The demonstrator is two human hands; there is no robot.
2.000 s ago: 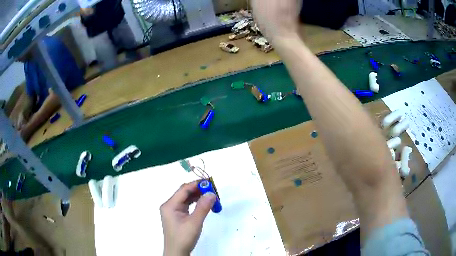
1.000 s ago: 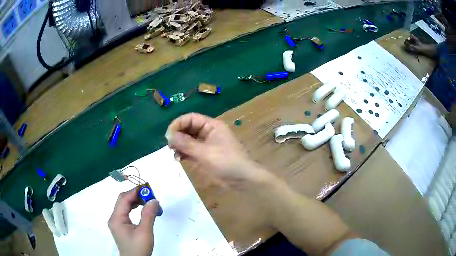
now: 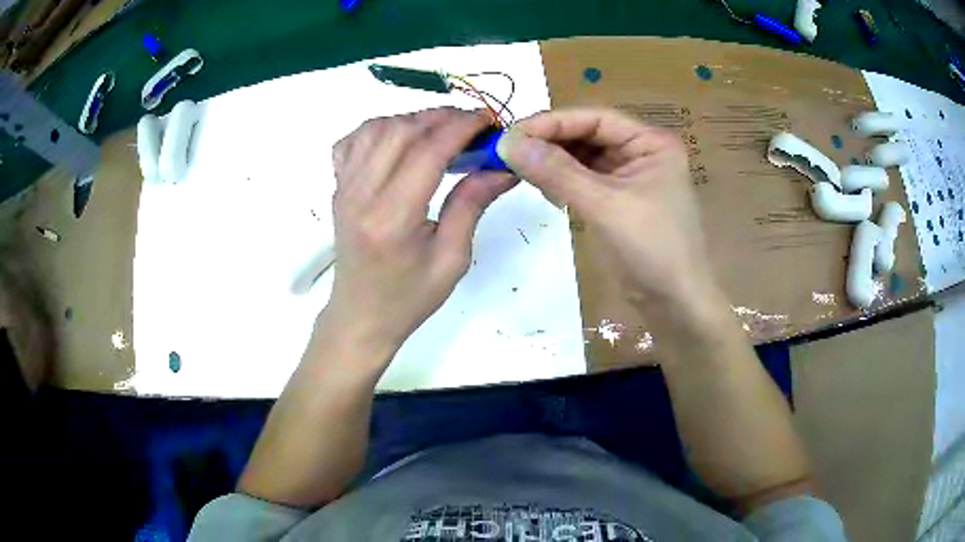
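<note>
My left hand [image 3: 407,201] holds a blue battery cell [image 3: 485,155] over the white work sheet [image 3: 243,318]. My right hand [image 3: 603,180] has its thumb and fingertips pinched at the cell's right end; whether they hold something small there is hidden. Thin red, yellow and dark lead wires [image 3: 481,93] run from the cell up to a green circuit board [image 3: 410,77] lying near the sheet's back edge. A white curved housing piece [image 3: 313,269] lies on the sheet, partly hidden behind my left forearm.
Two white covers [image 3: 169,143] stand side by side at the sheet's left. Part-filled housings [image 3: 171,78] lie on the green belt [image 3: 275,32]. Several white housing covers [image 3: 862,180] lie on the cardboard mat [image 3: 730,244] at right. A metal bracket [image 3: 48,127] is at left.
The view has turned down and left. My right hand has moved from above the sheet's edge to the cell in my left hand. A white piece now shows beside my left forearm.
</note>
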